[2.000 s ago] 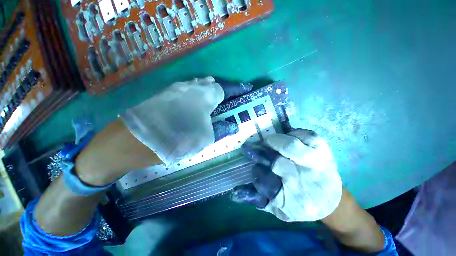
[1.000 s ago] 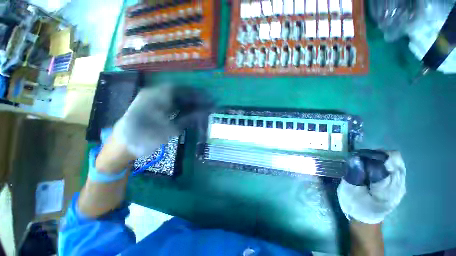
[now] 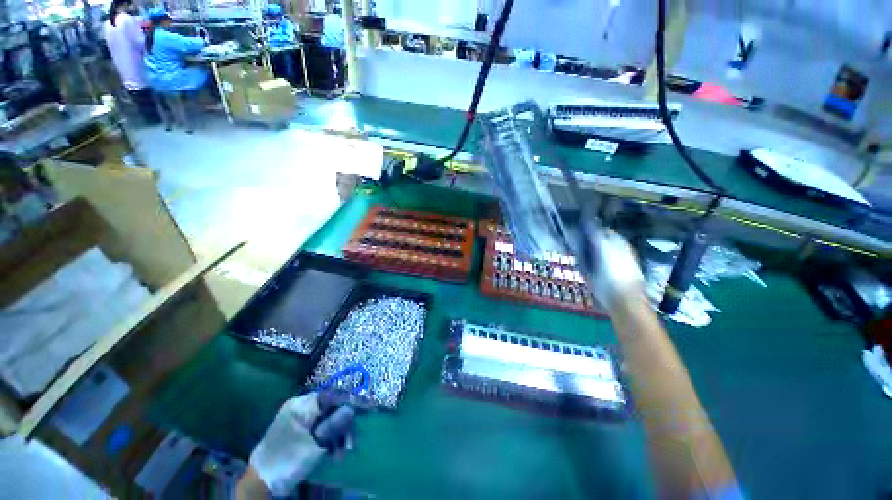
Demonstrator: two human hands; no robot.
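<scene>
The fixture (image 3: 533, 405) lies on the green bench mat with a pale slotted cover plate (image 3: 538, 361) over it; neither hand touches it. My left hand (image 3: 296, 441), in a white glove with dark fingertips, is at the lower left by the near edge of the screw tray (image 3: 377, 342); its fingers are curled and their contents are unclear. My right hand (image 3: 611, 266) is raised beyond the fixture and blurred. A long, shiny, clear-looking piece (image 3: 523, 181) stands tilted just left of its fingers; the grip is unclear.
A second black tray (image 3: 303, 298) holds a few screws. Orange-red component panels (image 3: 416, 239) lie behind the trays and fixture. A dark cylindrical tool (image 3: 687, 273) stands or hangs at right by crumpled clear bags (image 3: 729, 262). Black cables hang down. Persons in blue (image 3: 171, 59) are far left.
The view has lifted and widened. My right hand has left the fixture's right end and reached up and away. My left hand has moved toward me, to the screw tray's near edge.
</scene>
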